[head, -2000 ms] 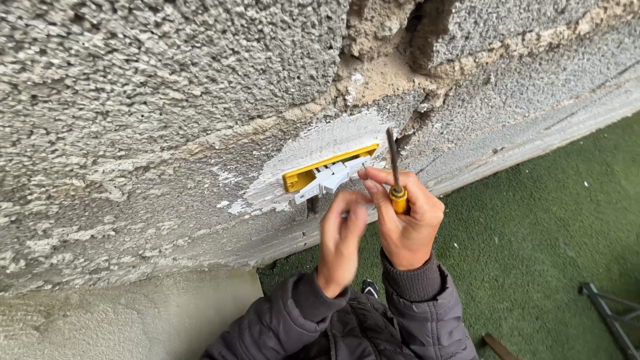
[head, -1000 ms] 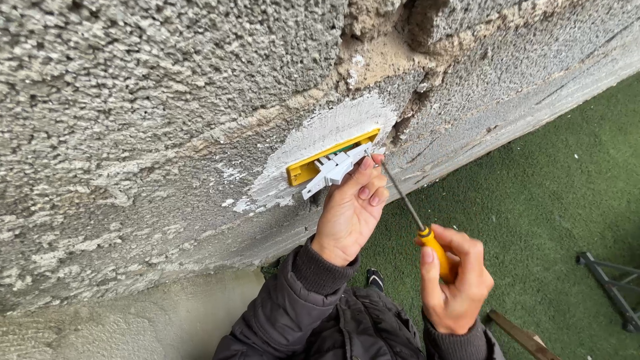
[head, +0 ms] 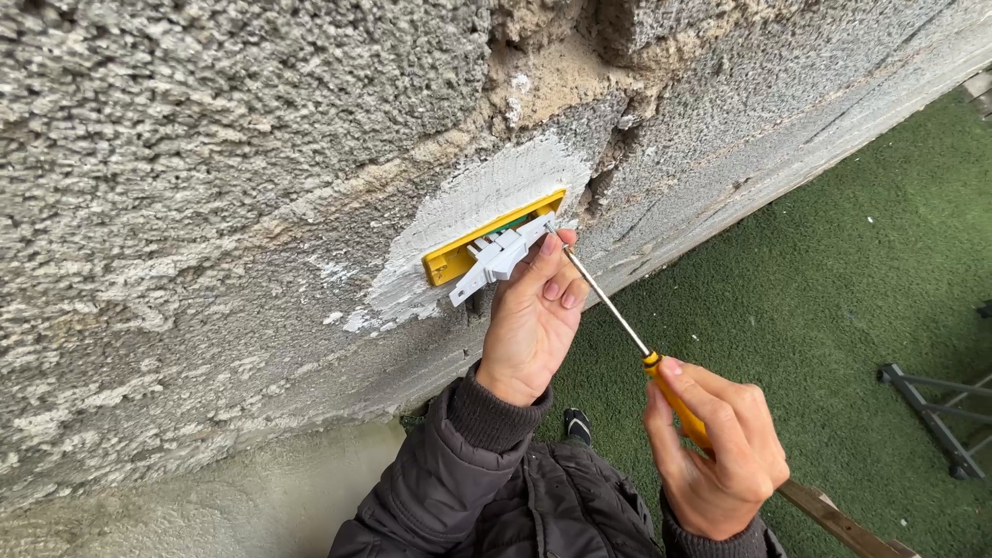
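Observation:
A yellow plastic wall box (head: 435, 268) is set in a patch of white plaster (head: 496, 180) on the block wall. A white plastic mounting frame (head: 496, 260) sits tilted over it, its lower left end standing out from the box. Between thumb and index finger, my left hand (head: 531, 325) holds a small screw (head: 549, 227) at the frame's upper right end. My right hand (head: 717, 449) grips the yellow handle of a screwdriver (head: 612, 308), whose tip is close to the screw by my left fingertips; whether they touch cannot be told. Something green shows inside the box.
Rough concrete block wall (head: 232, 155) fills the left and top, with a broken mortar gap (head: 612, 155) above the box. Green artificial turf (head: 837, 271) lies below. A metal stand's leg (head: 926, 411) is at the right, and a wooden board (head: 833, 515) lies near my right wrist.
Two seconds ago the screwdriver pointed upward in my right hand, beside the frame. It then swung round toward the frame's right end, where my left fingers came to rest. Its tip is now near the screw.

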